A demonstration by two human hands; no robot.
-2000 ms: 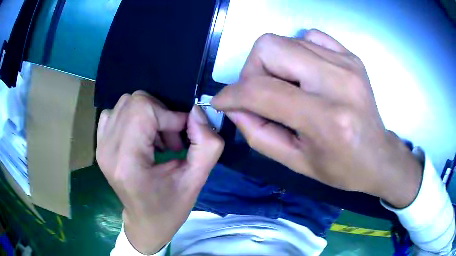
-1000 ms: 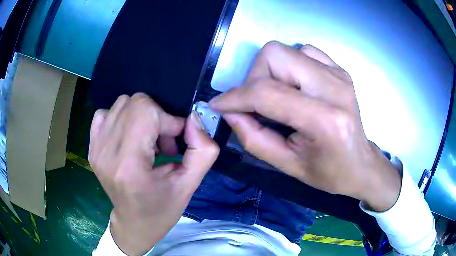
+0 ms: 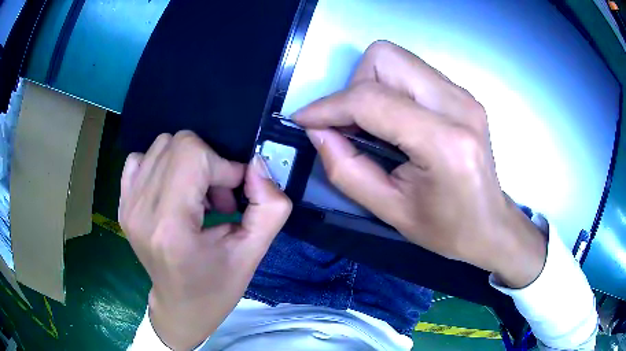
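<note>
A large display panel (image 3: 522,130) with a pale, glowing face and a black frame (image 3: 292,51) lies before me. A small silver corner plate (image 3: 279,163) with small holes or screws sits in the frame corner. My left hand (image 3: 199,212) pinches the frame's left edge beside the plate, its thumb tip at the plate's left side. My right hand (image 3: 425,164) pinches a thin silver piece (image 3: 283,119) just above the plate, near the white face's lower left corner. Its fingertips partly hide this piece, so I cannot tell what it is.
A matt black mat (image 3: 199,75) lies left of the panel on the green bench (image 3: 113,51). An open brown cardboard box (image 3: 44,185) stands at the left with white sheets beside it. My lap is below the panel edge. Yellow-black tape (image 3: 456,332) marks the green floor.
My right fingertips have moved up off the corner plate, which now shows more fully. My left hand has shifted slightly left and stays at the frame edge. The view has shifted slightly.
</note>
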